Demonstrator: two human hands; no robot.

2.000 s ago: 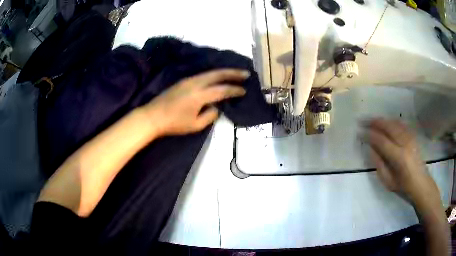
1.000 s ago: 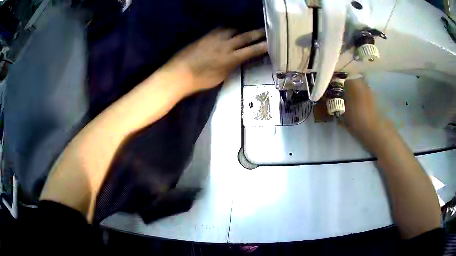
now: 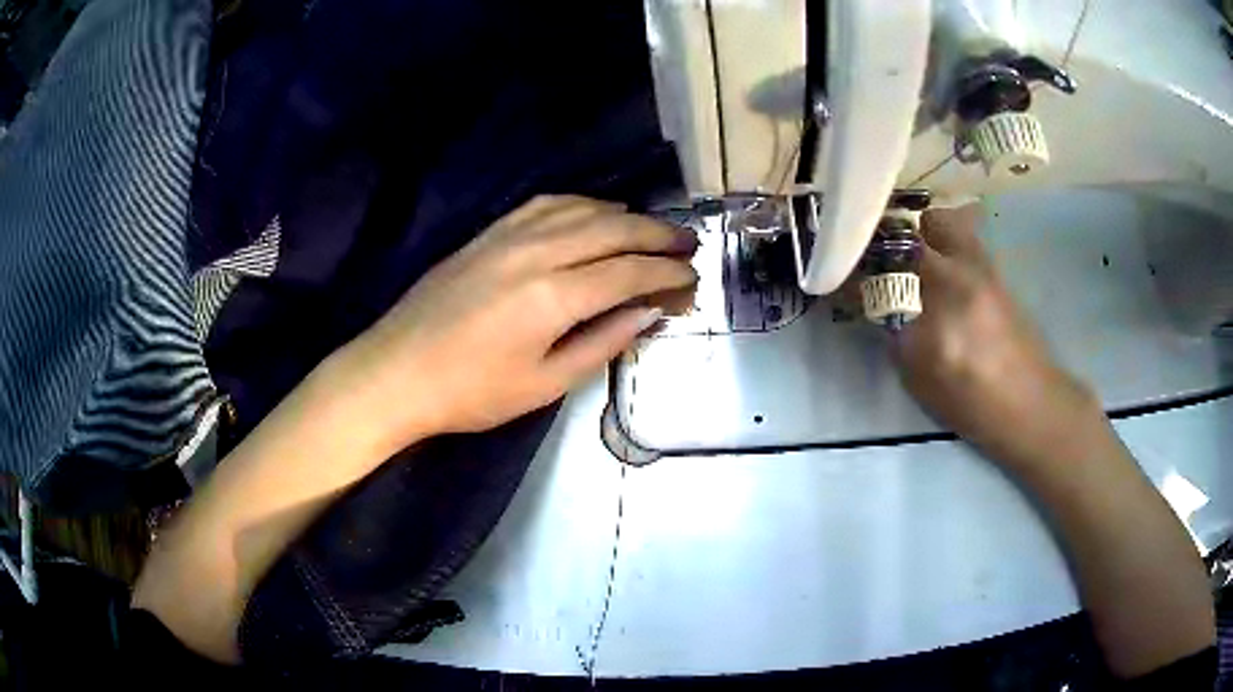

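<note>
The dark denim garment [image 3: 365, 176] lies left of the needle area, with pale lined parts at the far left. My left hand [image 3: 527, 318] lies over its right edge, with fingertips left of the presser foot [image 3: 765, 257]; whether they pinch cloth is unclear. The foot is partly hidden behind the pale guard [image 3: 865, 149], and no cloth shows under it. My right hand [image 3: 976, 345] is beside the lower tension knob [image 3: 891, 295]; its fingertips are hidden behind the knob, so its grip cannot be told.
The cream sewing machine head [image 3: 744, 95] fills the top, with an upper tension knob [image 3: 1007, 139] at right. The machine bed [image 3: 838, 392] spans the right. The garment's lower part lies near the table's [image 3: 811, 554] front edge. A small white scrap [image 3: 1183, 498] lies at far right.
The garment has left the foot area and shifted left and back, showing more lined cloth. My left hand first moved back, then forward again. My right hand moved left to the lower knob.
</note>
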